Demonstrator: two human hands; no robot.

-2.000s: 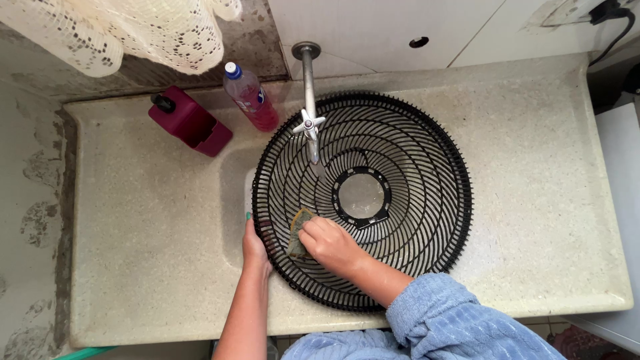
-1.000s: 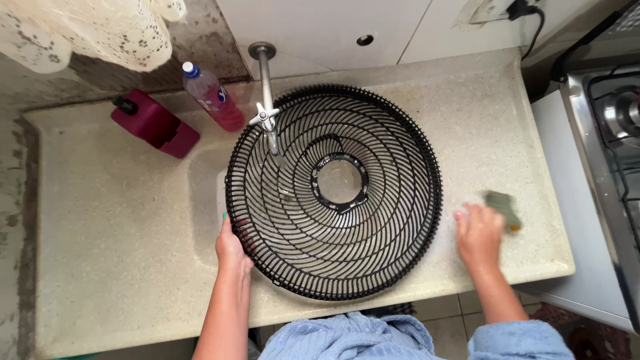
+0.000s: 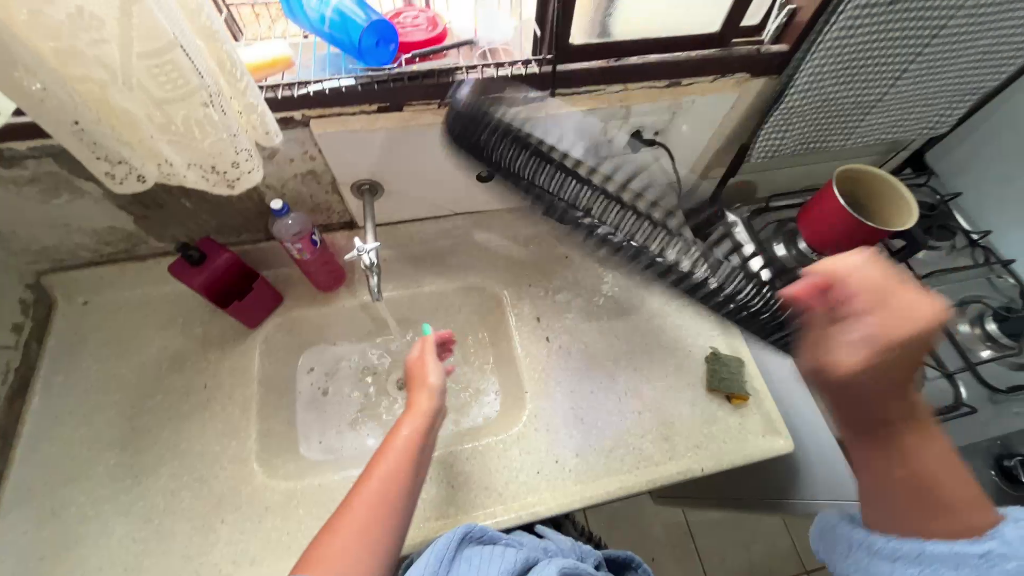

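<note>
My right hand [image 3: 868, 328] grips the rim of a black plastic fan grille [image 3: 608, 216], which is lifted and tilted nearly edge-on, blurred by motion, over the counter's right side. Over the stone sink basin [image 3: 272, 400] my left hand [image 3: 428, 360] is held with nothing in it, fingers apart, just right of the water stream. Water runs from the metal faucet [image 3: 368, 254] into shallow, cloudy water in the basin. A green and yellow scouring sponge [image 3: 726, 374] lies near the counter's right edge.
A maroon dispenser caddy [image 3: 224, 280] and a bottle of pink liquid [image 3: 310, 252] stand left of the faucet. At right, a red pot [image 3: 856, 210] sits on the gas stove [image 3: 972, 344]. A lace curtain [image 3: 152, 88] hangs at upper left. A blue cup [image 3: 344, 28] lies on the windowsill rack.
The grille, which lay over the sink, is now raised to the right in my right hand. My left hand has let go of it. The sponge, earlier in my right hand, lies on the counter.
</note>
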